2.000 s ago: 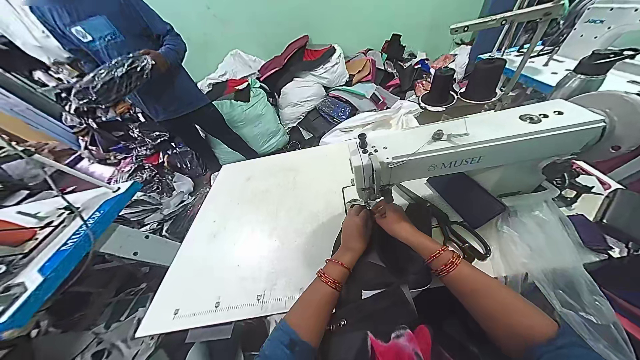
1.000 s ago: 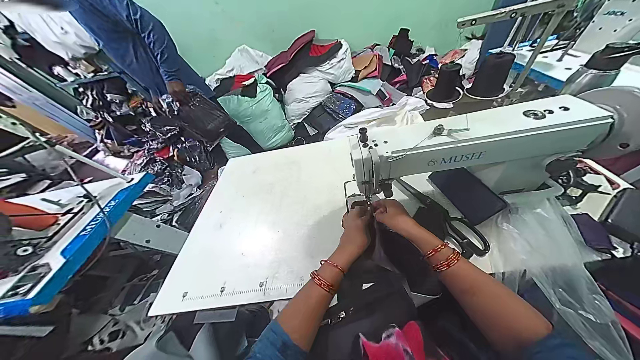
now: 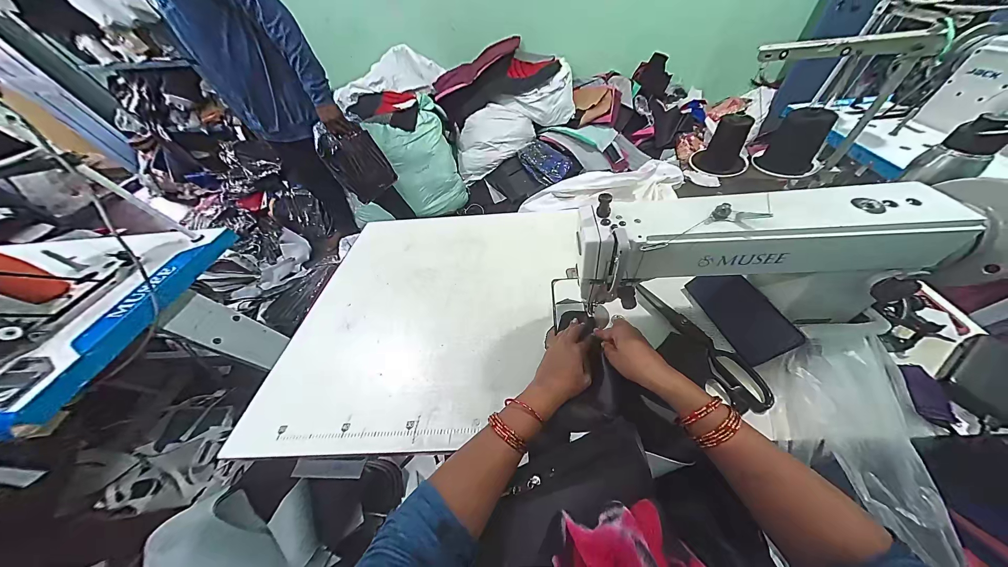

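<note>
Just below the needle and presser foot of a white Musee sewing machine (image 3: 787,244), my left hand (image 3: 565,362) and my right hand (image 3: 630,350) pinch a piece of black fabric (image 3: 594,394) from either side. The fabric's front end lies at the presser foot, and the rest hangs down over the table's near edge towards my lap. My fingertips are close together and partly hide the held edge. Right of my right hand lies a pair of black-handled scissors (image 3: 736,378), beside a dark flat pouch or folded cloth (image 3: 744,319).
The white machine table (image 3: 409,315), with a printed ruler along its near edge, extends left. Clear plastic sheeting (image 3: 850,394) lies at right. Black thread cones (image 3: 797,142) stand behind the machine. At back left a person (image 3: 252,79) holds a black plastic-wrapped packet (image 3: 356,161) near stuffed sacks (image 3: 417,157).
The other person's arm and the black packet have come lower. My hands remain near the needle, while the black fabric below them has shifted. The view has turned slightly.
</note>
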